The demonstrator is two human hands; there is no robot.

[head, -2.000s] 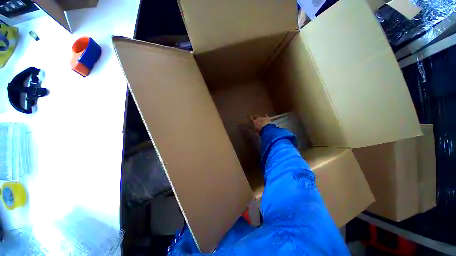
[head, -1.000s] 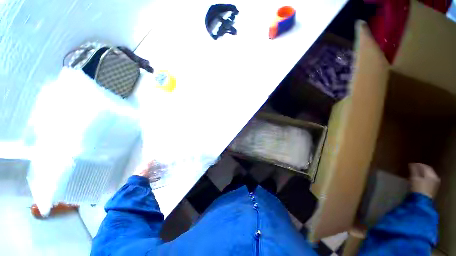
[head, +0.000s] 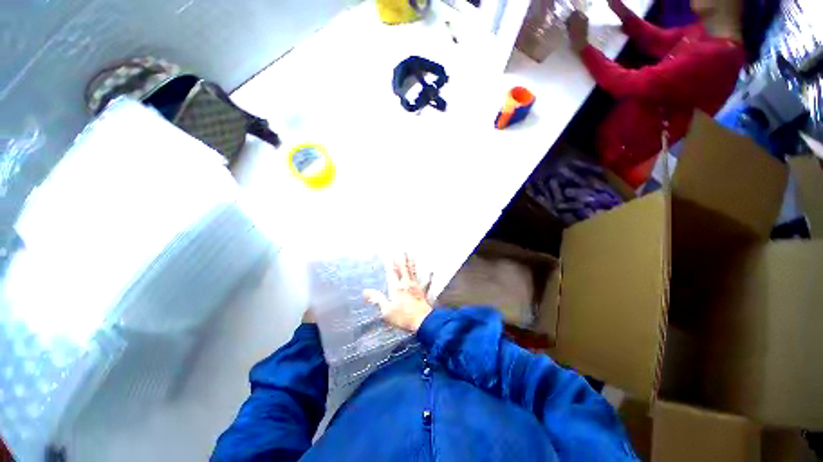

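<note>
A clear shiny bundle [head: 347, 302], which looks like ribbed trays in a clear bag, lies at the bench's front edge before my body. My right hand [head: 402, 296] lies on its right side with the fingers spread, palm down. My left hand [head: 310, 317] is at the bundle's left edge, mostly hidden by the sleeve and the bundle, so its grip cannot be made out. Large pale ribbed tray stacks [head: 194, 280] stand at the left, close to my left sleeve.
On the bench [head: 424, 180] are a yellow tape roll [head: 311, 166], a black strap-like item [head: 420, 83], and an orange and blue roll [head: 515, 107]. A checked handbag [head: 209, 118] is behind the stacks. An open large carton [head: 614, 293] stands right. A person in red [head: 668, 72] works farther along.
My right hand has left the large carton and now lies on the clear bundle. The bundle is now in front of my body between both hands. The view has shifted, showing the person in red.
</note>
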